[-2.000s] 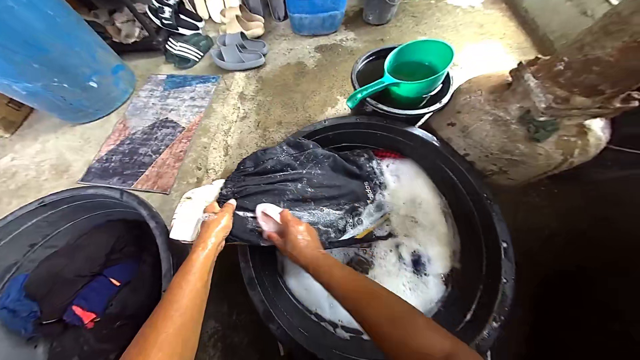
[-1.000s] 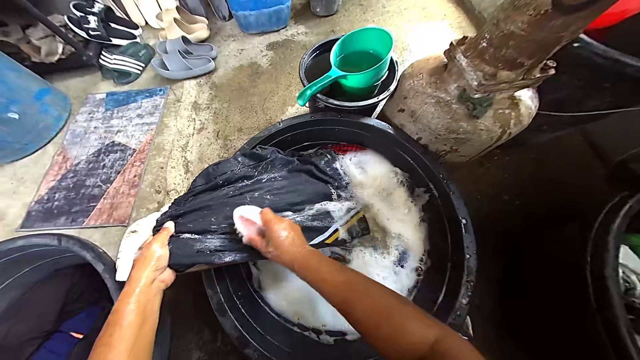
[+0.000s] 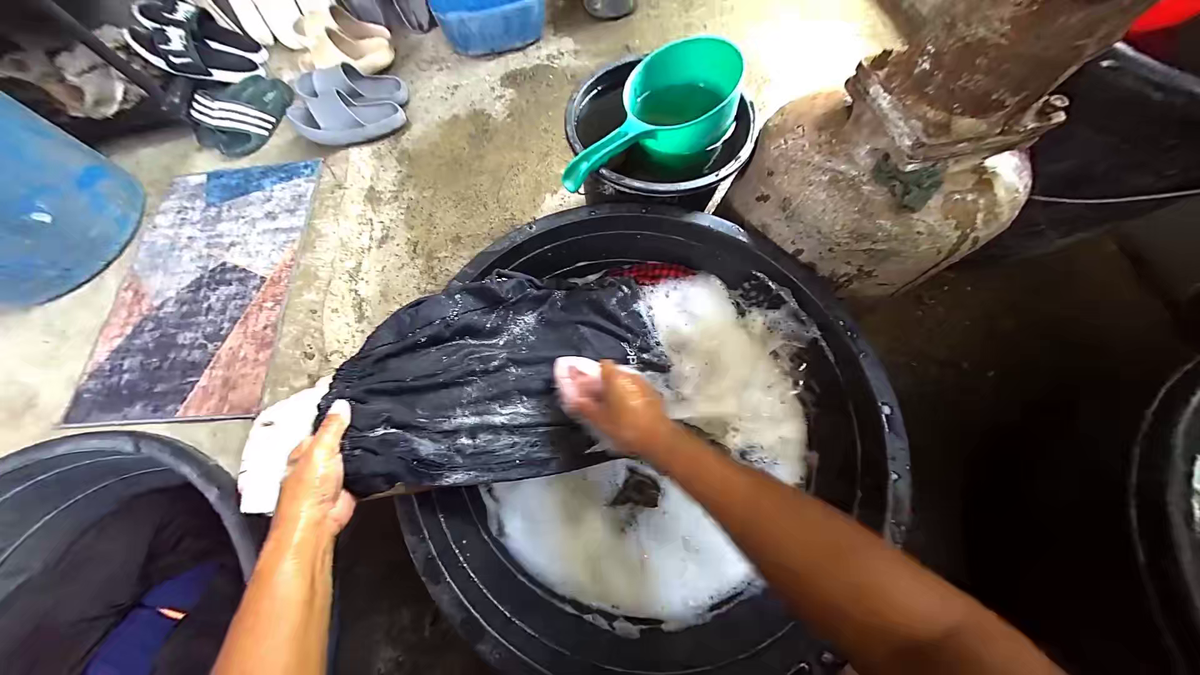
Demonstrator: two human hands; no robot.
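Observation:
A wet black garment with a gathered waistband and soap streaks lies stretched across the left part of a round black tub. My left hand grips its waistband at the left end, beside a whitish board or slab that shows from under the cloth. My right hand is closed around a small white and pink object, perhaps a brush or soap, against the cloth's right part; motion blurs it. Suds and a red checked cloth show in the tub.
A green dipper rests on a black bucket behind the tub. A black basin with dark clothes stands at left. Around are a mat, a blue drum, footwear and a rough, dirt-caked base at right.
My right hand has moved along the garment, away from the waistband, with the small object still in it. My left hand stays at the waistband. The view has shifted to the right.

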